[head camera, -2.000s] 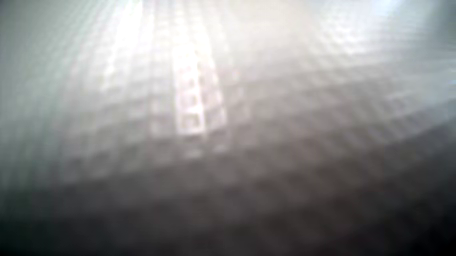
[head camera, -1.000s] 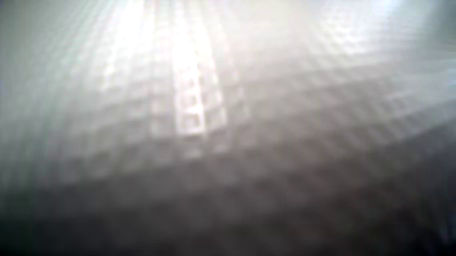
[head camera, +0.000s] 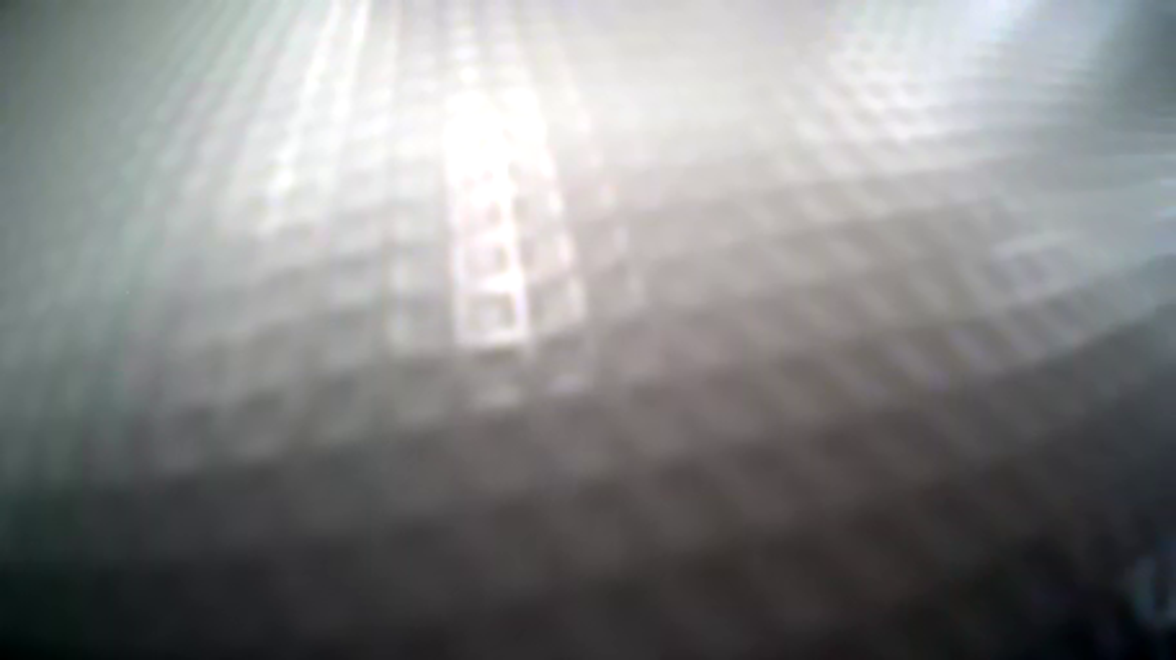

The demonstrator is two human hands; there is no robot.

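Note:
A blurred grey surface with a grid-like weave or mesh pattern (head camera: 722, 297) fills nearly the whole head view. It looks very close to the lens. A bright whitish strip (head camera: 490, 232) shows on it left of the middle, and the lower part is dark. I cannot tell what the surface is. Neither my left hand nor my right hand can be seen. No tool or workpiece can be made out.
A small pale bluish patch (head camera: 1154, 591) shows at the lower right edge, too blurred to name. The upper right is a pale haze. Anything beyond the grey surface is hidden.
The pale patch at the lower right edge is brighter and clearer than before. The brightness across the top has shifted slightly. The grid pattern stays in the same place.

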